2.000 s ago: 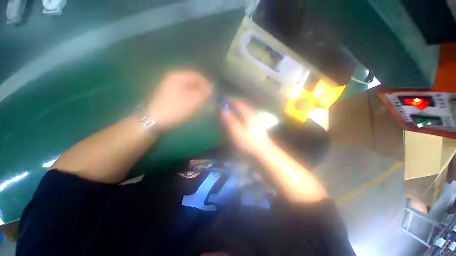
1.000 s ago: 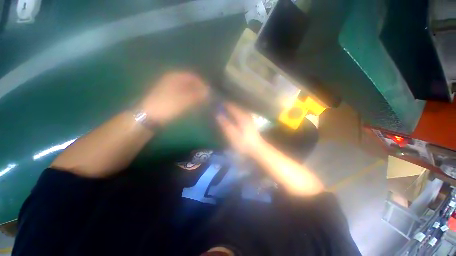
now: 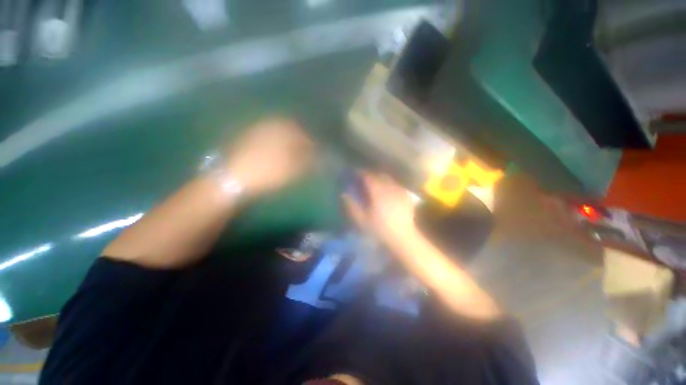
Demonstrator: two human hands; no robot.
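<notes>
My left hand [image 3: 272, 156], with a watch at the wrist, is blurred above the green surface [image 3: 169, 135]; its fingers are curled and what they hold cannot be made out. My right hand [image 3: 385, 207] is close to its right, holding a small dark blue item [image 3: 355, 186] at the fingers. The two hands are slightly apart. The cream fixture [image 3: 366, 113] lies beyond my right hand; a pale, blurred shape shows on it. The yellow button box [image 3: 447, 185] is at its near right end.
The dark press block [image 3: 420, 64] and green machine base [image 3: 519, 94] stand beyond the fixture. An orange machine part [image 3: 651, 184] and a red light [image 3: 587, 212] are at right. A carton [image 3: 635, 282] is lower right. Blurred white housings [image 3: 54, 36] lie at the top left.
The view has shifted, and more white pieces show at the top left. My right hand has moved slightly away from my left hand, still with the blue item.
</notes>
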